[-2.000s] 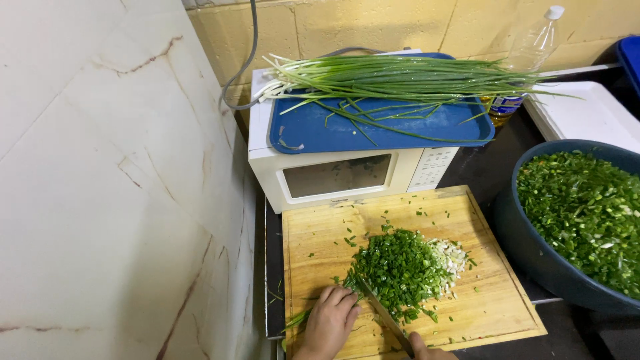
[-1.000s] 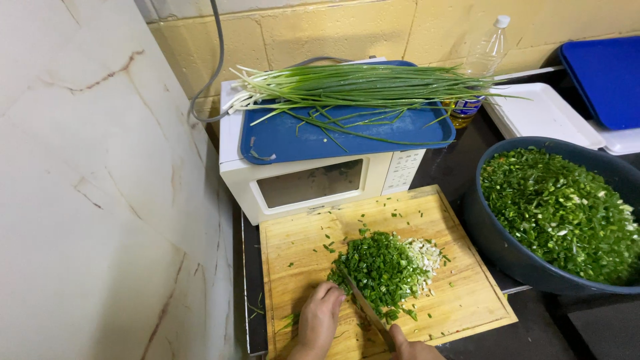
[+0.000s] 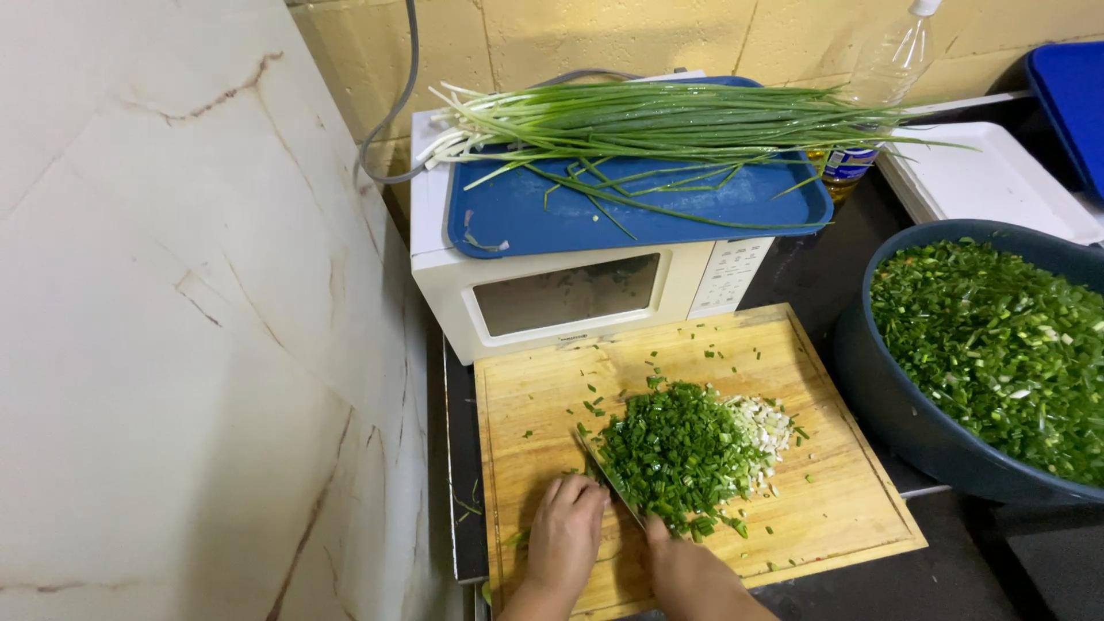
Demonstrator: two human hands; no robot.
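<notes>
My right hand (image 3: 686,565) grips a kitchen knife (image 3: 612,479), its blade along the left edge of a pile of chopped green onions (image 3: 681,448). Close to the blade on its left, my left hand (image 3: 565,530) is curled on green onion stalks, mostly hidden under the fingers. Chopped white parts (image 3: 763,435) lie at the pile's right side. All of this rests on a wooden cutting board (image 3: 849,509) with small green bits scattered about.
Behind the board stands a white microwave (image 3: 535,345), topped by a blue tray (image 3: 638,216) with whole green onions (image 3: 655,121). A large dark-blue tub (image 3: 897,405) of chopped greens is at right. Beyond are a plastic bottle (image 3: 893,56) and white tray (image 3: 983,181); a marbled panel (image 3: 207,328) borders the left.
The knife and my left hand remain beside the pile's left edge. The green stalk ends seen left of my left hand two seconds ago are now barely visible.
</notes>
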